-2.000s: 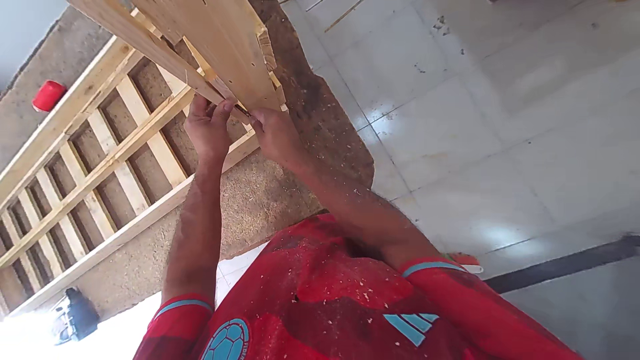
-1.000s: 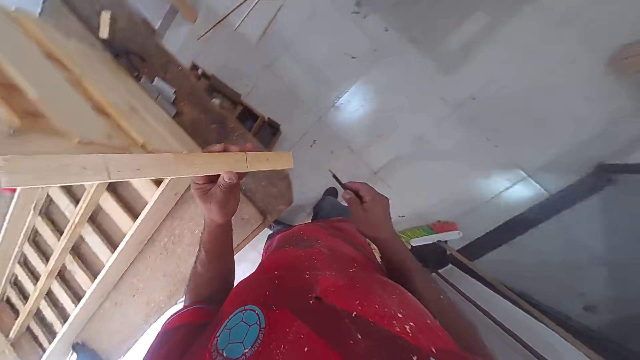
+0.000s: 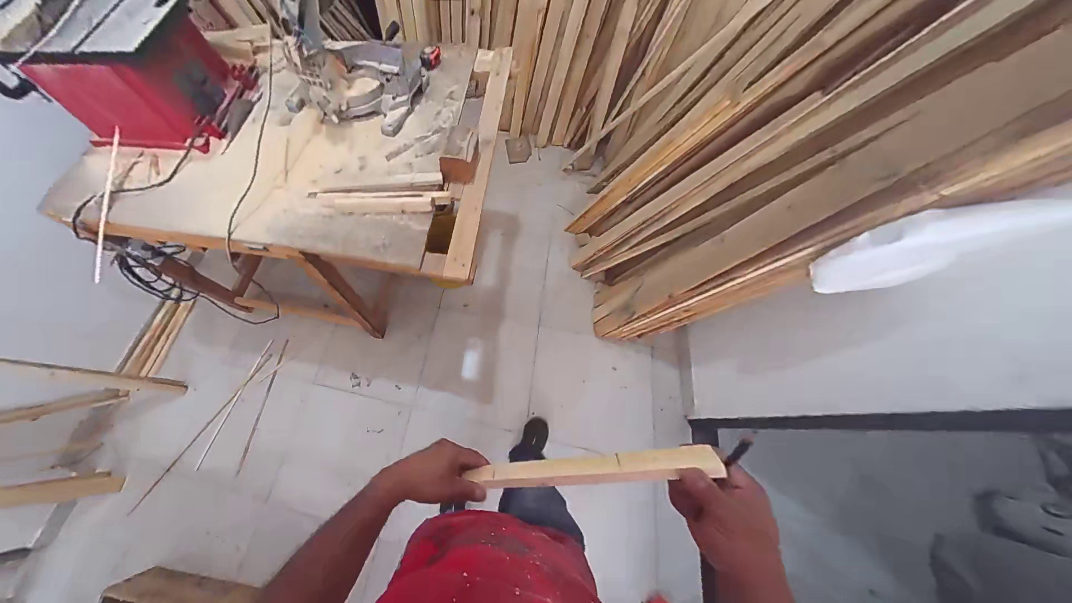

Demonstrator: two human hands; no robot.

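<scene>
A short wooden strip point(image 3: 586, 467) lies level across the front of my body, with a thin dark mark across it right of its middle. My left hand point(image 3: 431, 476) grips its left end, thumb below and fingers above. At the strip's right end, my right hand point(image 3: 727, 511) holds the wood and also a dark pencil or marker point(image 3: 739, 451), which sticks up between thumb and fingers. My shoe shows on the tiles beyond the strip.
A sawdust-covered workbench point(image 3: 209, 201) at upper left bears a miter saw point(image 3: 360, 79), a red machine point(image 3: 126, 79) and cut strips point(image 3: 381, 203). Long boards point(image 3: 754, 167) lean at upper right. Thin sticks point(image 3: 222, 419) lie on the tiled floor. Wooden pieces point(image 3: 63, 490) jut in at left.
The view has swung away from the slatted wooden frame to the workbench and boards. My right hand, apart from the strip one second ago, now holds its right end.
</scene>
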